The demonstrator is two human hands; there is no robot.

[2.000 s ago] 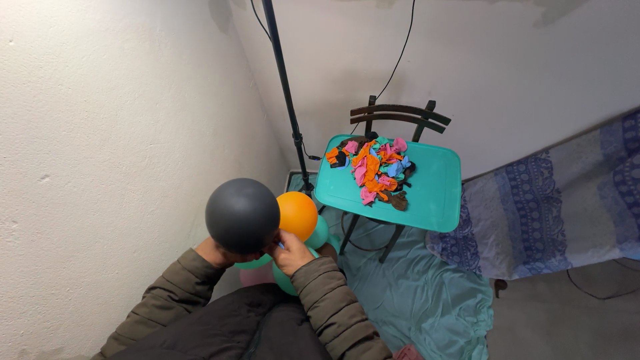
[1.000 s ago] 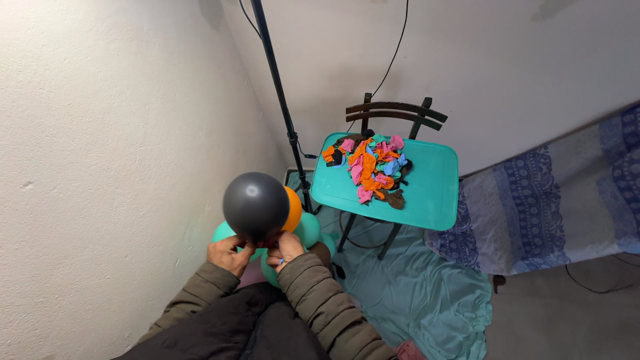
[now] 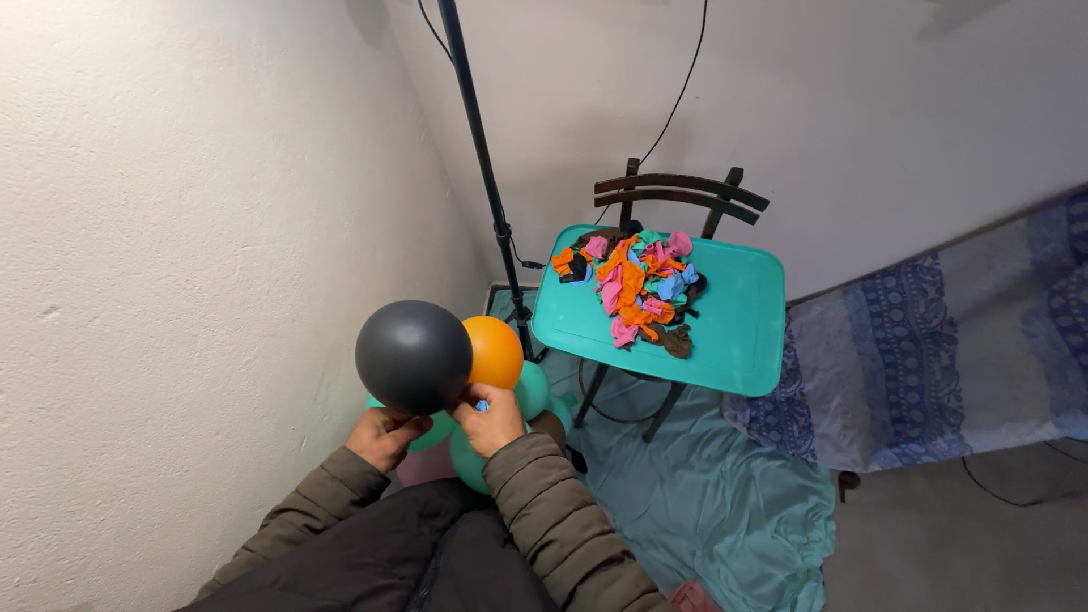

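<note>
An inflated black balloon (image 3: 413,357) stands above both hands. My left hand (image 3: 384,437) pinches at its lower edge, fingers closed near the neck. On the other side my right hand (image 3: 491,418) grips the balloon's underside, with a small blue piece (image 3: 482,406) showing between its fingers. The knot or neck is hidden. Just behind sits an inflated orange balloon (image 3: 495,352). Around and below the hands are green balloons (image 3: 531,391), a pink balloon (image 3: 427,464) and a brown balloon (image 3: 548,427), partly covered by the hands and sleeves.
A teal tray (image 3: 739,314) on a dark folding chair (image 3: 680,189) holds a pile of uninflated balloons (image 3: 633,285). A black stand pole (image 3: 480,144) rises behind the balloons. Green cloth (image 3: 705,501) covers the floor; patterned fabric (image 3: 909,365) hangs at right. The white wall (image 3: 187,255) is close at left.
Between one second ago and now, the black balloon and both hands have shifted slightly left, showing more of the orange balloon.
</note>
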